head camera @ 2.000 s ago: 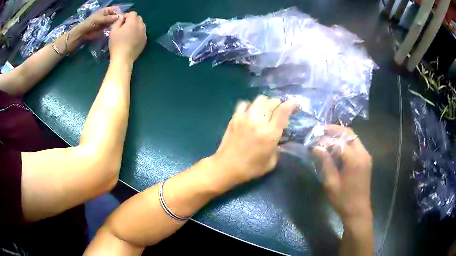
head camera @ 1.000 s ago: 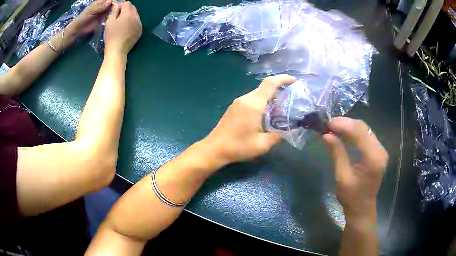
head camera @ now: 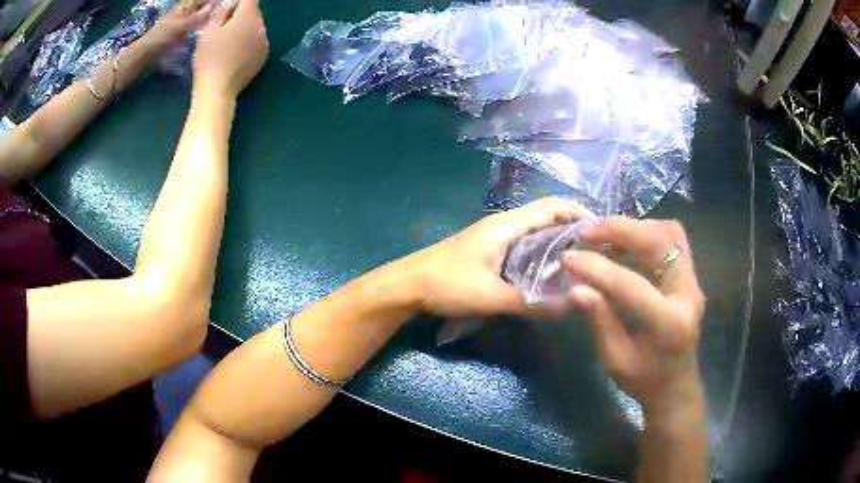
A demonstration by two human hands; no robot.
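Note:
A small clear zip-lock bag (head camera: 544, 264) with a dark part inside is between my two hands, below the main bag pile. My left hand (head camera: 486, 259), with a bracelet on its wrist, curls around the bag's left side. My right hand (head camera: 651, 297), with a ring on one finger, pinches the bag's right edge with its fingertips. My fingers hide part of the bag. The main bag pile (head camera: 585, 90) lies just beyond my hands, shiny and overlapping, with dark parts showing through its left end.
A neighbour's arms (head camera: 184, 198) reach in from the left, the hands at a small bag near the top edge. More bags (head camera: 61, 61) lie at far left. The right-hand bag pile (head camera: 820, 283) lies beyond the table seam, below yellow-green strips (head camera: 820, 141) and beige posts (head camera: 783, 47).
The dark part, earlier at my right fingertips by the bag's side, now shows inside the bag between my hands. My right hand has moved left, closer to my left hand. The camera view has shifted slightly.

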